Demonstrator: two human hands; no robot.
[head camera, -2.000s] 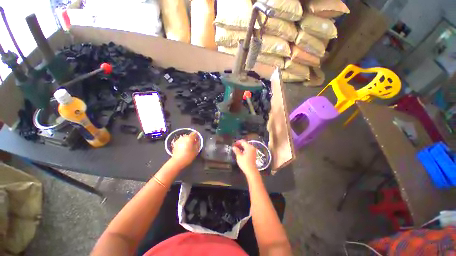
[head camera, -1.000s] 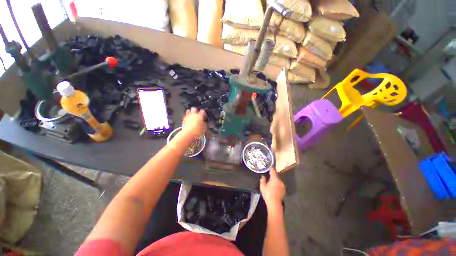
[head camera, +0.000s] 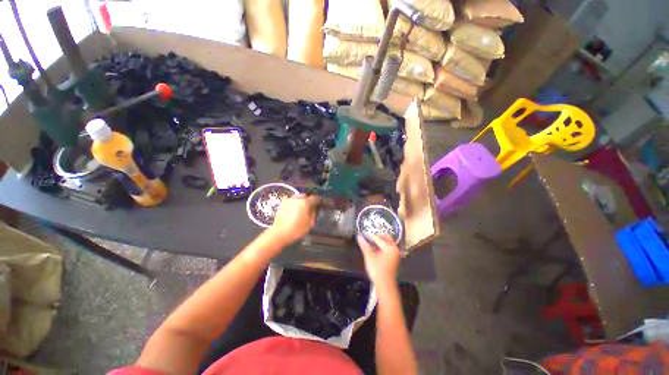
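My left hand (head camera: 295, 217) is at the left side of the press fixture (head camera: 334, 222), with a small dark part at its fingertips. My right hand (head camera: 381, 258) has its fingers at the near rim of the right pin bowl (head camera: 378, 224); whether it holds a pin is too small to tell. The left pin bowl (head camera: 253, 207) stands just left of my left hand, with small shiny pins in it. The green arbor press (head camera: 345, 172) stands behind the fixture. Black plastic parts (head camera: 297, 135) lie piled behind the bowls.
A lit smartphone (head camera: 227, 162) and an orange bottle (head camera: 125, 162) stand to the left. A second press (head camera: 55, 110) is at far left. Cardboard edging (head camera: 417, 179) borders the right side. A white sack (head camera: 271, 318) of black parts is below the table edge. Purple (head camera: 466, 172) and yellow (head camera: 510, 135) seats are right.
My left hand has moved from the black parts behind the left bowl to the fixture with a dark part. My right hand has risen from the table edge to the right bowl's rim.
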